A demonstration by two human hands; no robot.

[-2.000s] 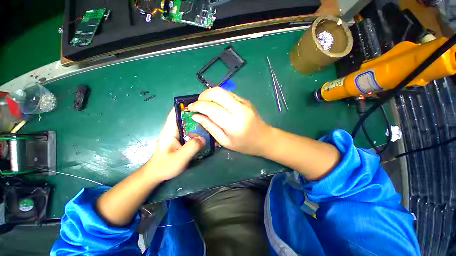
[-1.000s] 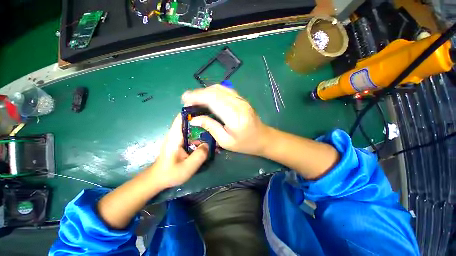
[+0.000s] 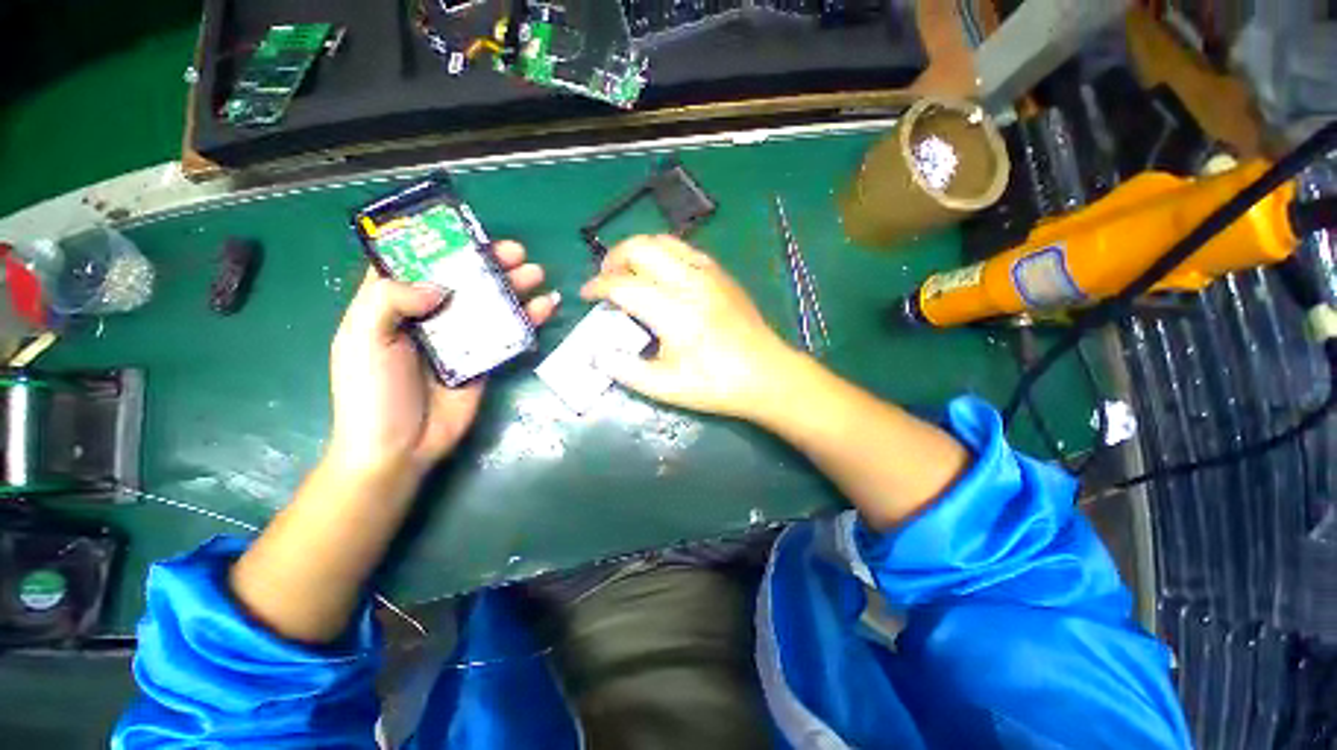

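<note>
My left hand (image 3: 384,359) holds a dark phone housing (image 3: 466,315), open side up, with a green circuit board at its top and a pale area below. The thumb lies on its left edge. My right hand (image 3: 686,325) holds a flat white rectangular piece, likely the battery (image 3: 591,356), by its right side, just right of the housing and apart from it. The black rear frame (image 3: 679,199) with a large opening lies on the green mat behind my right hand, which partly hides it.
Tweezers (image 3: 799,276) lie right of the rear frame. A brown cardboard cup (image 3: 927,173) and an orange electric screwdriver (image 3: 1078,252) with a black cable are at the right. A foam tray (image 3: 396,88) with boards is behind. A wire reel (image 3: 56,435) is at the left.
My hands have moved apart. My left hand has moved left and back with the housing, its inside now showing. My right hand has left the housing and now holds the white piece.
</note>
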